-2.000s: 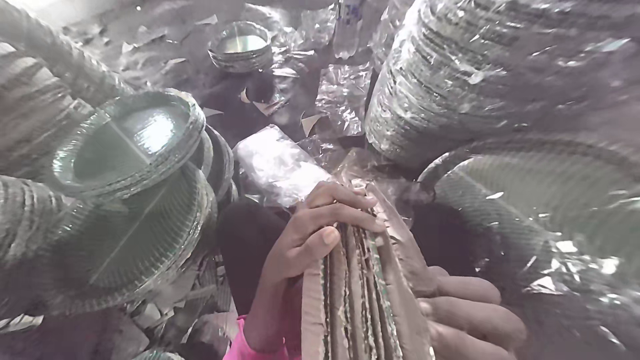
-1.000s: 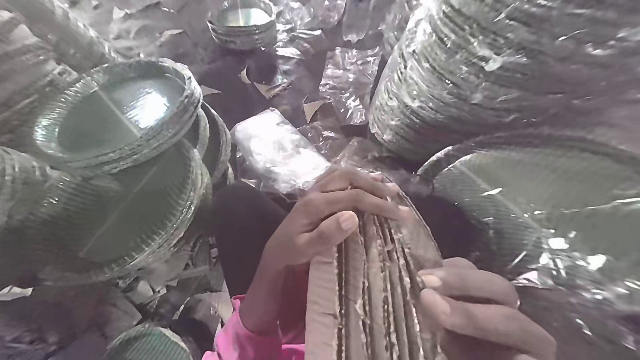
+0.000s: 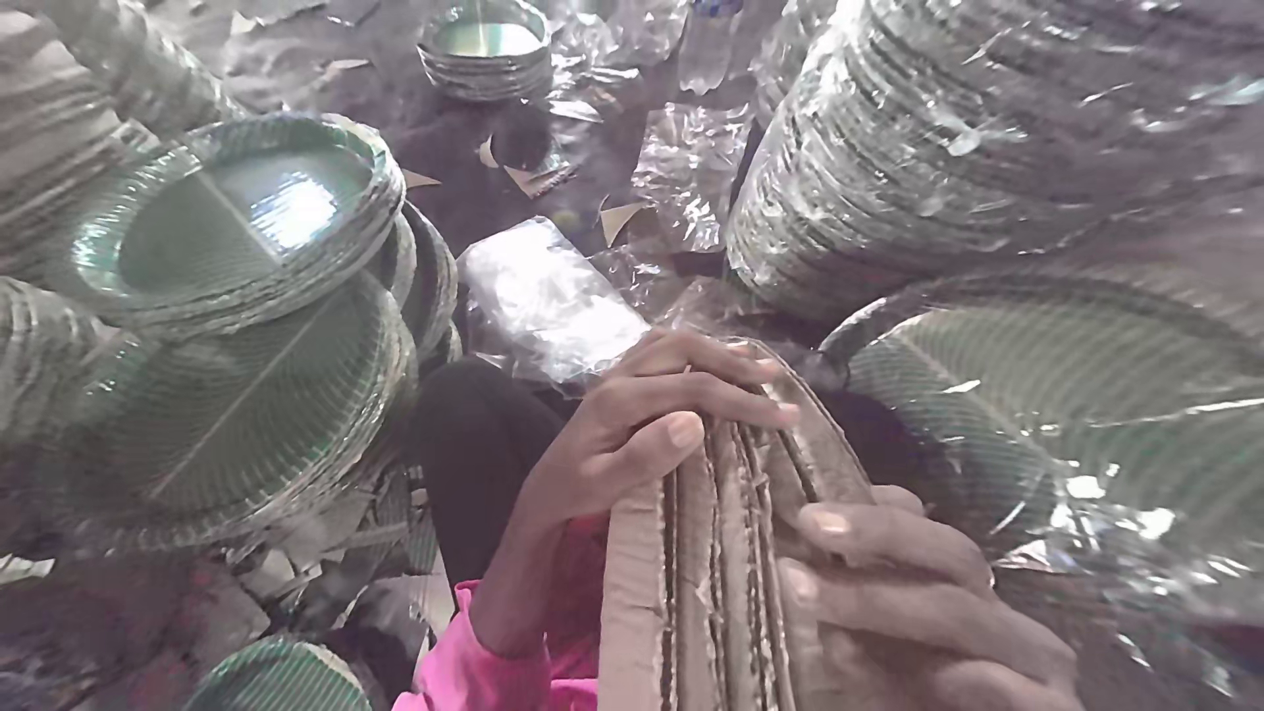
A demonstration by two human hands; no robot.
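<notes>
Several brown paper plates (image 3: 731,553) stand on edge as a bundle in front of me, their rims toward the camera. My left hand (image 3: 652,415) lies across the far end of the bundle, its fingers bent over the rims and its thumb along the left side. At the right side, my right hand (image 3: 928,592) has its fingertips against the outer plates, near a gap between rims. The lower part of the bundle is out of view.
Stacks of green leaf-patterned plates (image 3: 286,395) lean at the left. A plastic-wrapped stack (image 3: 889,178) and a large green plate (image 3: 1076,395) are at the right. Clear plastic packaging (image 3: 543,296), a small stack of bowls (image 3: 484,54) and a plastic bottle (image 3: 709,44) lie beyond my hands.
The fingers of my right hand have shifted along the right side of the bundle, and the plates there now stand apart at the top. My left hand stays over the far end.
</notes>
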